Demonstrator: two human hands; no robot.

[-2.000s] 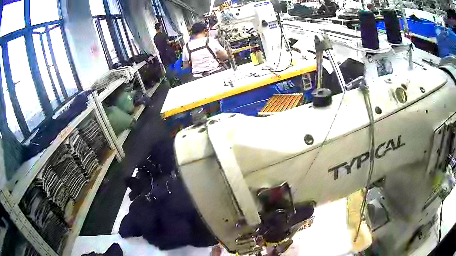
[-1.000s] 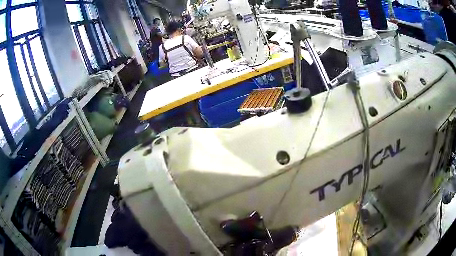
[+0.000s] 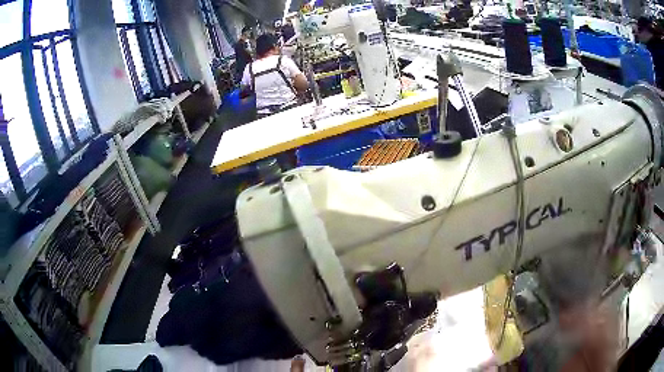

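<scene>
The cream sewing machine head (image 3: pixel 386 225), marked TYPICAL, fills much of the view. Its dark needle and presser area (image 3: pixel 375 312) is at the lower left end. A large dark cloth heap (image 3: pixel 218 312) lies behind and left of the head. A fingertip of my left hand (image 3: pixel 298 364) shows at the bottom edge, left of the needle area; the rest is cut off. A blurred skin-toned shape, seemingly my right hand (image 3: pixel 588 338), is at the lower right below the machine arm. What either hand holds cannot be seen.
Two black thread cones (image 3: pixel 518 47) stand behind the head. A yellow-edged white table (image 3: pixel 269 138) is ahead, with a person (image 3: pixel 273 80) beyond. Shelves of stacked striped cloth (image 3: pixel 87 240) run along the left. A small dark piece (image 3: pixel 150 364) is at the bottom left.
The view swung closer over the machine, then back. The left fingertip, out of view one second ago, shows again. A skin-toned blur has appeared at the lower right.
</scene>
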